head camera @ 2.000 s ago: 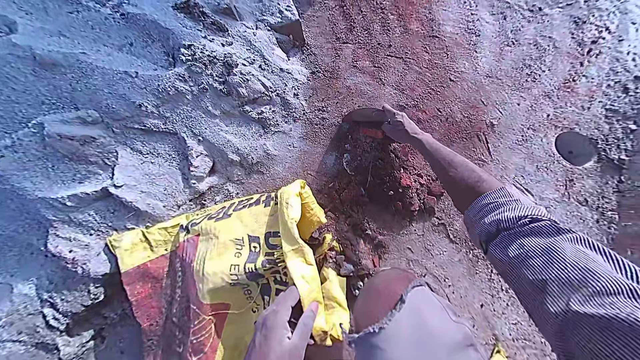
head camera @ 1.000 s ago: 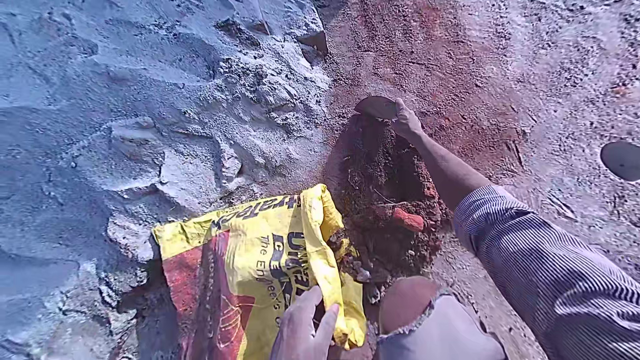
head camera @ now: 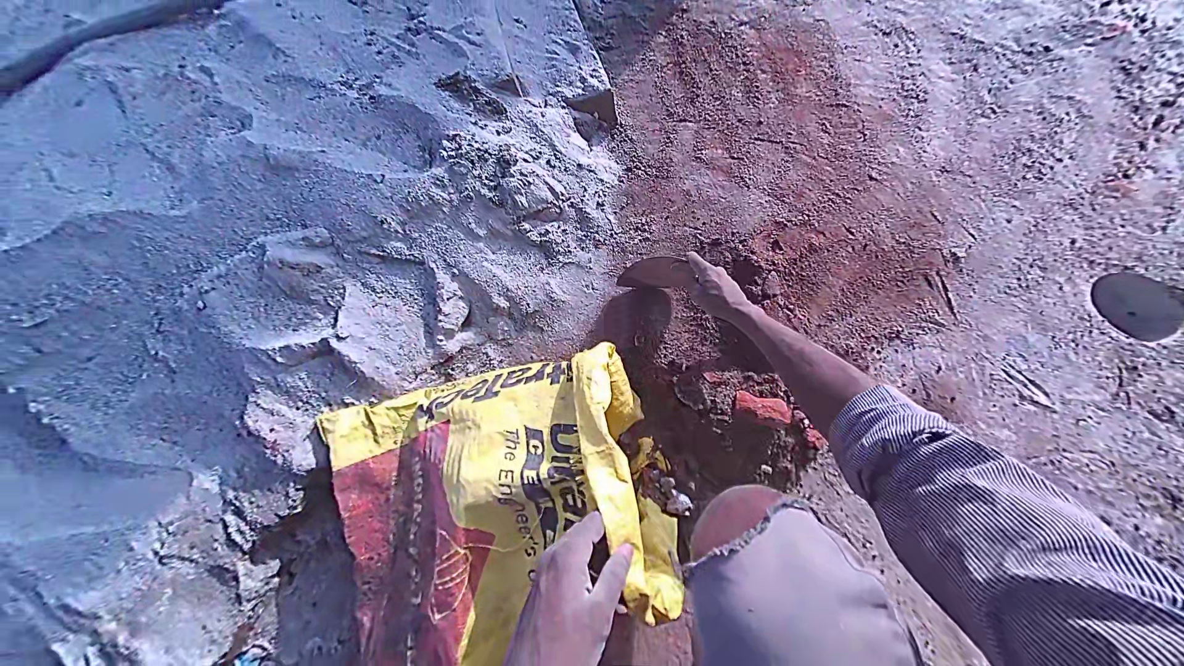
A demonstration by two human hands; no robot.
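My right hand (head camera: 723, 289), at the end of a striped sleeve, grips a dark, curved-edged metal pan (head camera: 655, 272) that is tilted on reddish soil. Its full shape is hidden. My left hand (head camera: 575, 592) rests against the rolled mouth of a yellow and red cement bag (head camera: 490, 472). Whether its fingers pinch the bag cannot be told. Bits of rubble show in the bag's mouth, which faces right. Beside it lies a heap of dark soil and rubble (head camera: 712, 407) with a red brick piece (head camera: 762, 408) on top.
A bank of grey sand (head camera: 305, 203) fills the left side. My bent knee (head camera: 740, 518) stands close to the bag's mouth and the rubble. A round grey disc-like patch (head camera: 1140, 305) lies on the ground at the far right. A dark hose or pipe (head camera: 102, 39) crosses the top left corner.
My right hand and the pan have moved from the top of the rubble heap to the soil up and left of it. The brick piece now shows more plainly. My left hand stays at the bag.
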